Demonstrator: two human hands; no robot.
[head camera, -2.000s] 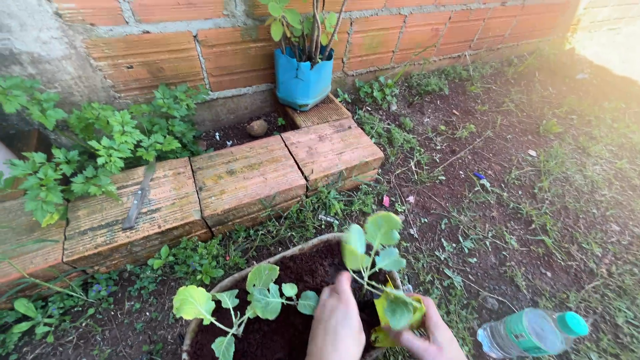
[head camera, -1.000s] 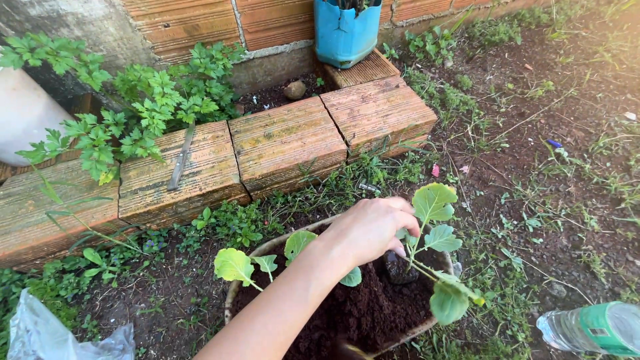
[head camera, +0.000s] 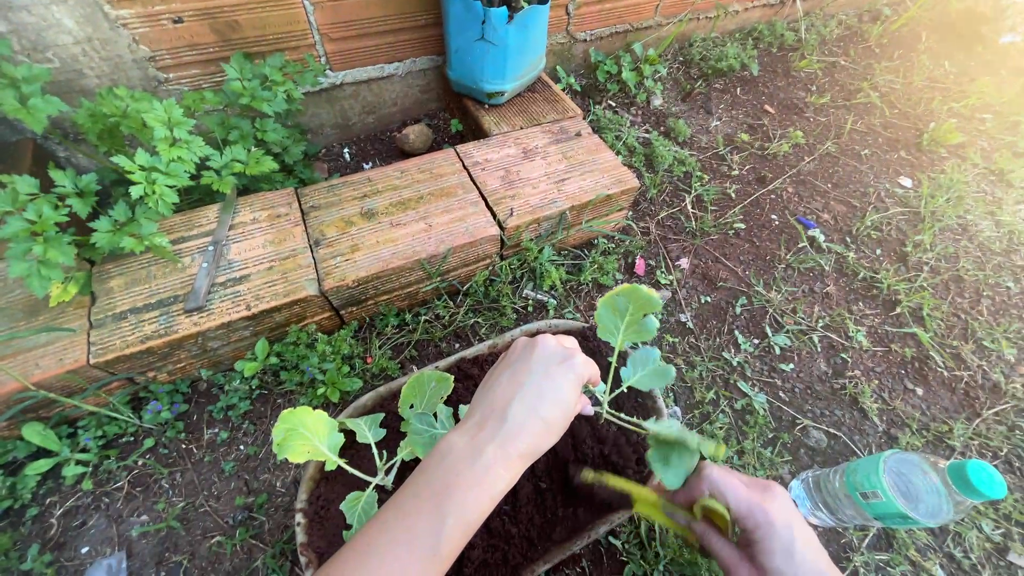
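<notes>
My left hand (head camera: 532, 392) reaches over a round pot (head camera: 552, 326) of dark soil (head camera: 560, 496), its fingers closed at the stem of a leafy seedling (head camera: 628, 376) on the pot's right side. What its fingertips grip is partly hidden. My right hand (head camera: 744, 512), at the pot's right rim, holds a yellow tool (head camera: 652, 504) that is blurred, its tip over the soil beneath the seedling. A second seedling (head camera: 376, 456) with a yellowish leaf stands in the left part of the pot.
Hollow clay bricks (head camera: 400, 224) form a border behind the pot, with a knife (head camera: 212, 256) lying on one. A blue planter (head camera: 496, 52) stands by the brick wall. Leafy plants (head camera: 176, 152) grow at left. A plastic bottle (head camera: 888, 488) lies on the ground at right.
My right hand, out of view a second ago, is back at the pot's right with the yellow tool. My left hand stays by the right seedling.
</notes>
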